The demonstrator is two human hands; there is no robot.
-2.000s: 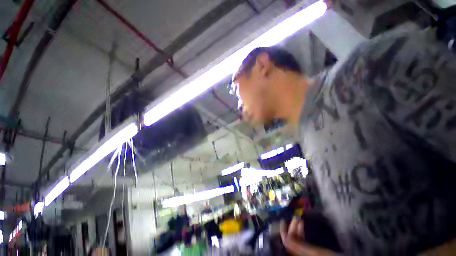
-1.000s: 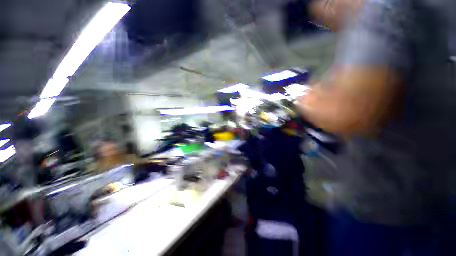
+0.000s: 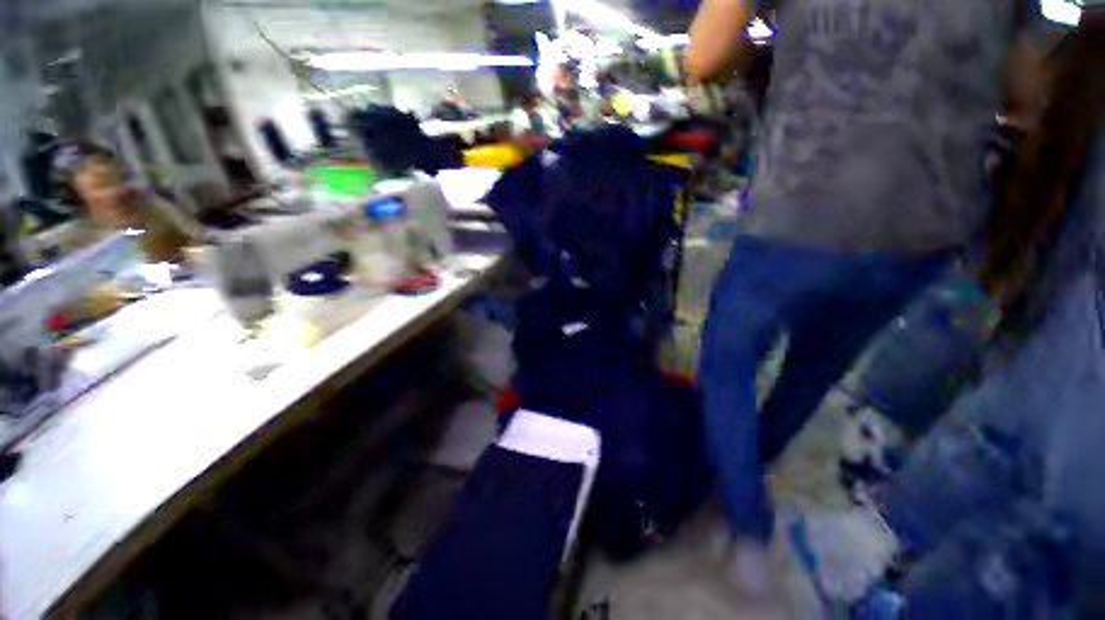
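Neither of my hands is in the picture. Nearest in front of me is the long white machine table (image 3: pixel 133 448) at the left, its edge running from the lower left up to the middle. An off-white sewing machine (image 3: pixel 333 248) stands on it, blurred. A round dark object (image 3: pixel 318 276) lies by the machine, and a small red thing (image 3: pixel 416 282) is near the table edge. A bench (image 3: pixel 549 437) with a white end and a dark covering stands right of the table.
A tall heap of dark navy fabric (image 3: pixel 606 351) stands beyond the bench. A person in a grey shirt and blue jeans (image 3: pixel 776 315) stands at the right. Another person (image 3: pixel 115 200) is behind the table at the left. Blue material (image 3: pixel 1018 509) lies at the lower right; scraps litter the floor.
My view has swung down from the ceiling lights to the table, bench and floor. The standing person now shows down to the feet.
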